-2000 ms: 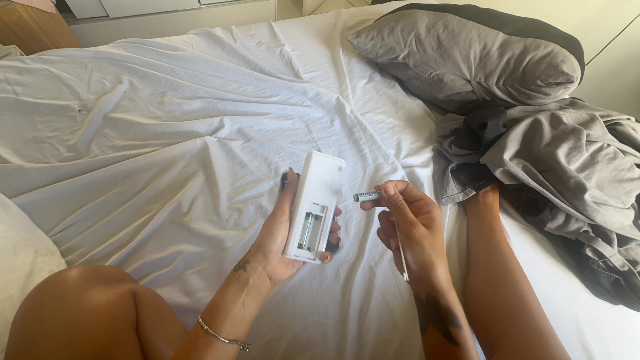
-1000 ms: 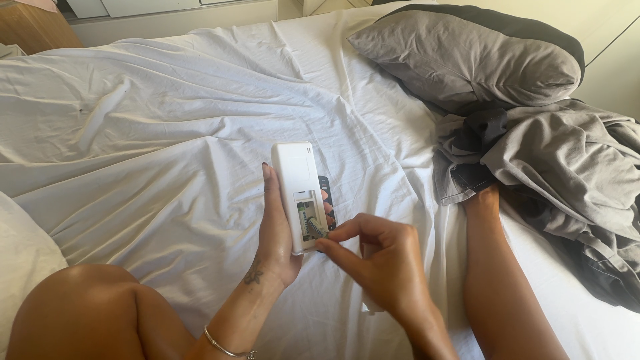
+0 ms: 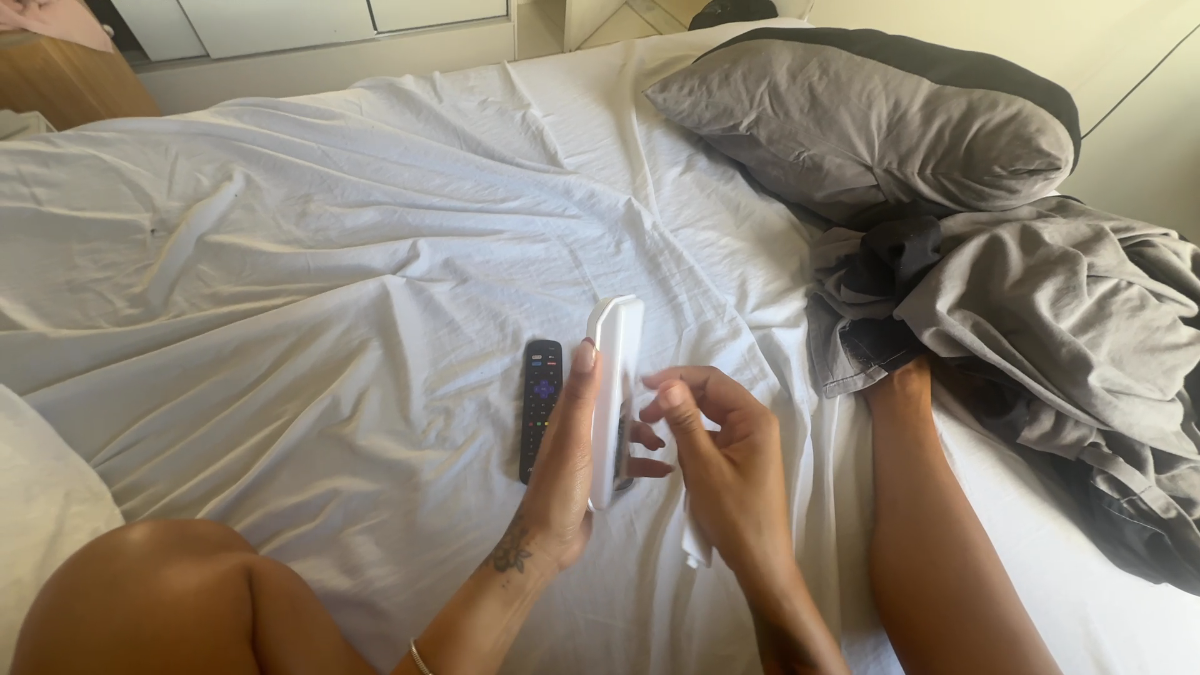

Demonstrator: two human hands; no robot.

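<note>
My left hand (image 3: 562, 459) grips a white remote control (image 3: 614, 403), which is turned on its edge so that its back faces right and the battery compartment is mostly out of sight. A dark TV remote (image 3: 541, 411) with a purple direction pad lies face up on the sheet, just left of that hand. My right hand (image 3: 727, 450) is right of the white remote, slightly apart from it, thumb and index finger raised with no battery visible between them. A narrow white piece, apparently the battery cover (image 3: 695, 544), sticks out below its curled lower fingers.
A wrinkled white sheet (image 3: 281, 234) covers the bed. A grey and black pillow (image 3: 872, 122) lies at the upper right, above crumpled grey bedding (image 3: 1059, 309). My bent knee (image 3: 141, 581) is at lower left and my other leg (image 3: 937, 544) at right.
The white remote has turned from back-up onto its edge. Two seconds ago my right fingers held a battery; one second ago they were at the compartment, and now they are off it.
</note>
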